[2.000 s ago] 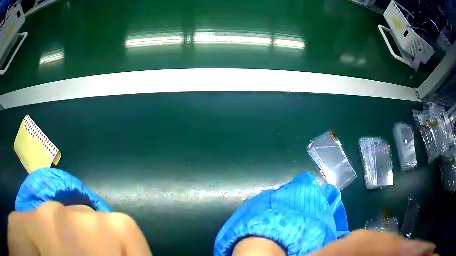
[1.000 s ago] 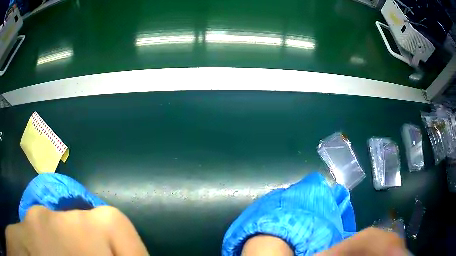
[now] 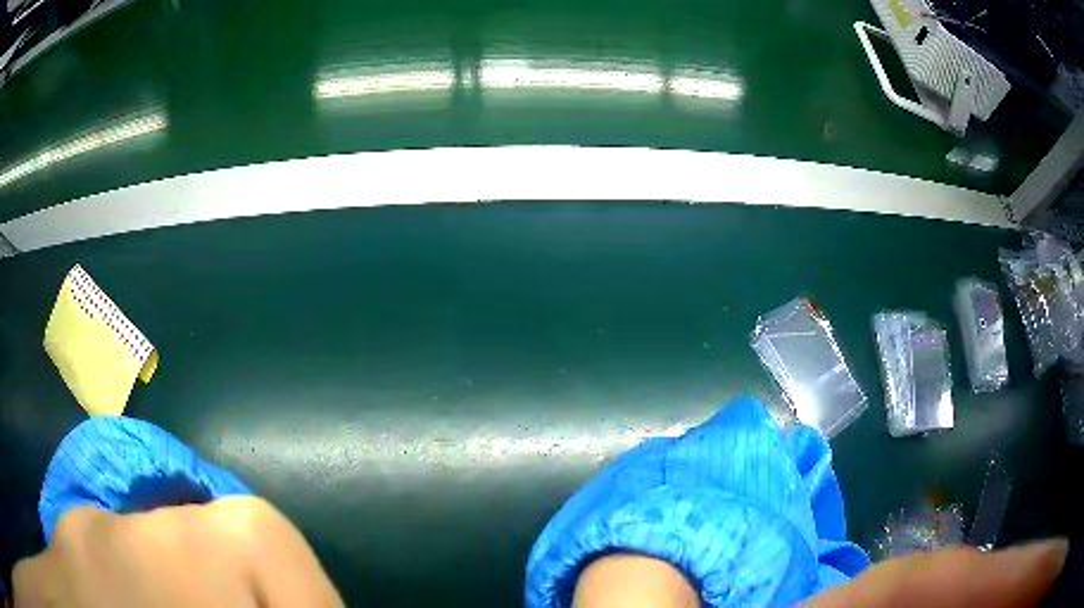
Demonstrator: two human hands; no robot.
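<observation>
My left hand is at the lower left, its back up, cut off by the bottom edge; its fingers are hidden. My right hand is mostly out of the picture. Skin shows inside the blue right cuff, and a blurred finger lies along the bottom right edge. I cannot see anything held. Nearest the right sleeve lies a stack of clear bagged optical parts. To its right are a second clear stack and a narrower clear packet.
A yellow notepad lies at left, beyond the left sleeve. A white rail divides the dark green bench from the green conveyor belt. A white slotted projector unit with a loop stand is at top right. Crinkled bags lie at the right edge.
The white unit at the top left has gone from view. The finger at bottom right now stretches further right. The top-right unit appears slightly further left and higher.
</observation>
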